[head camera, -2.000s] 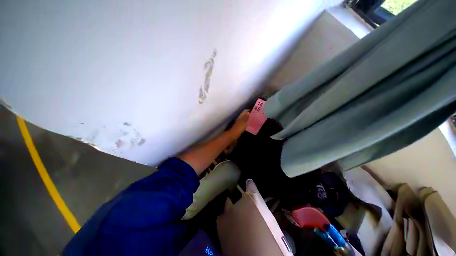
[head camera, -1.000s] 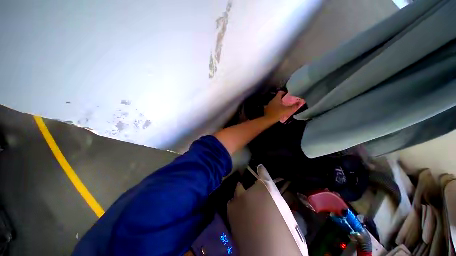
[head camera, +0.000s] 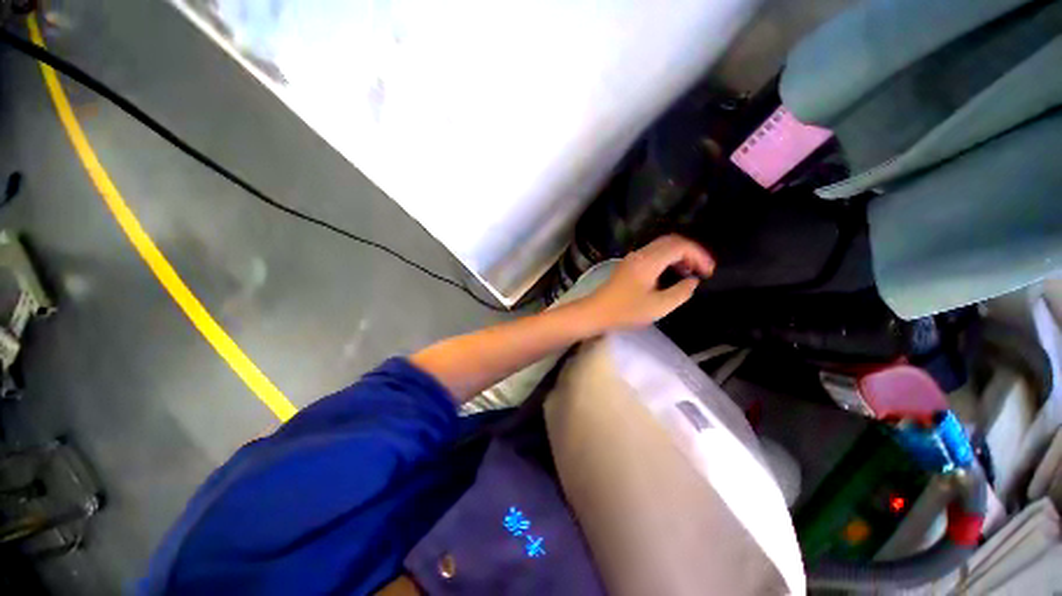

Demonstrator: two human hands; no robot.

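My bare left hand is above the far end of the beige sewn cover, its fingers curved and apart from the thumb, with nothing seen in it. The cover stands folded in front of my body, with a paler, whitish edge side and a small grey label on it. Whether the hand touches the cover I cannot tell. A mobile phone with a lit pink screen leans beside the curtain, away from the hand. My right hand is not in view.
The red trimmer head, its blue neck and a green box with a red light are at the right. A white panel and grey-green curtain flank the phone. A black cable crosses the floor.
My left hand was at the phone in the earlier frames. It has let go and come back towards the cover. The view has shifted, showing more floor at the left.
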